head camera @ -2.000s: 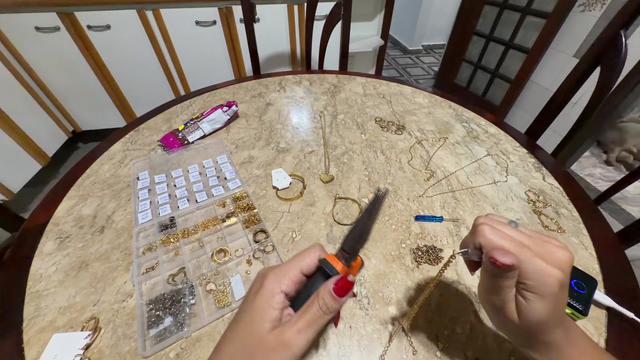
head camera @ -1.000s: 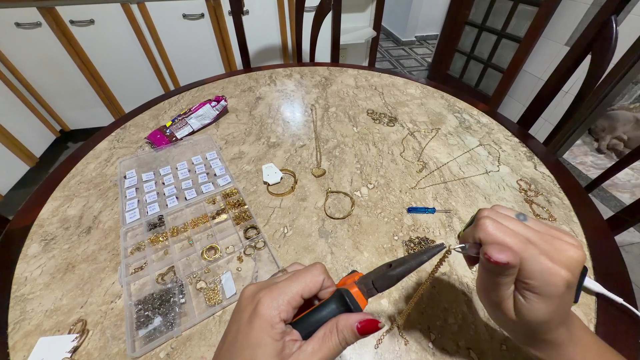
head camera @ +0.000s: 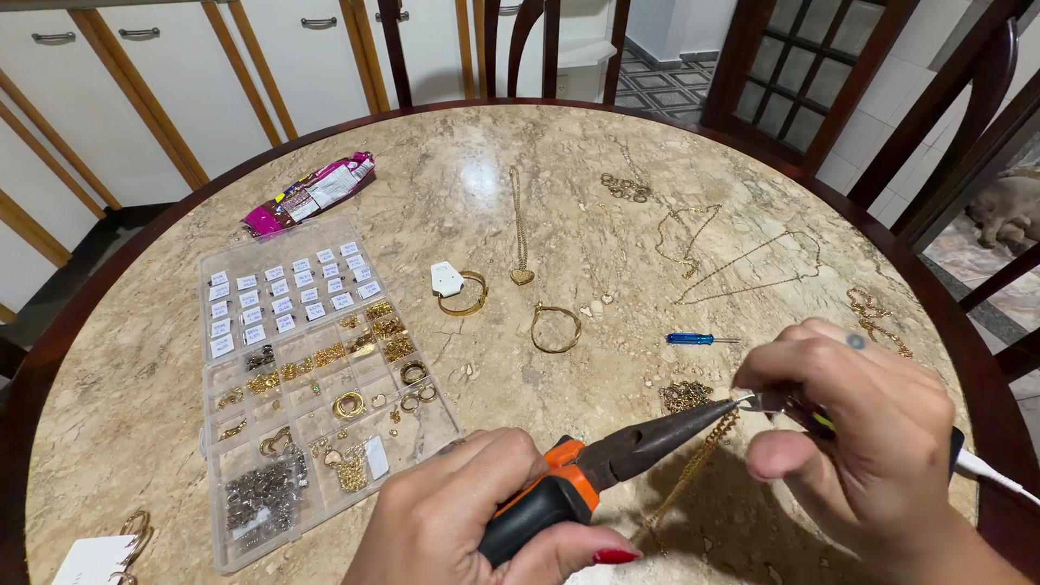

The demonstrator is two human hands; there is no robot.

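My left hand (head camera: 479, 520) grips long-nose pliers (head camera: 626, 455) with black and orange handles. Their dark jaws reach right, the tips meeting the end of a gold-coloured chain (head camera: 700, 465) that hangs down to the table. Across from them, my right hand (head camera: 845, 431) is closed around a second, silver-coloured tool (head camera: 760, 401), mostly hidden by the fingers, whose tip is at the same chain end. Just behind the pliers' tips lies a small heap of chain (head camera: 685, 395). A small blue screwdriver (head camera: 691, 338) rests beyond that heap.
A clear compartment box (head camera: 213, 455) of jewellery parts lies at left, a pink packet (head camera: 313, 195) behind it. Mid-table are a bangle with a white tag (head camera: 465, 305), a twisted bangle (head camera: 556, 329) and a heart-pendant necklace (head camera: 521, 276). Thin chains (head camera: 747, 276) lie at right, with a white cable (head camera: 995, 473) near the edge.
The pliers have swung from pointing up and away to pointing right, their tips now at the chain end by my right hand. The thumb of my right hand has moved away from its fingers.
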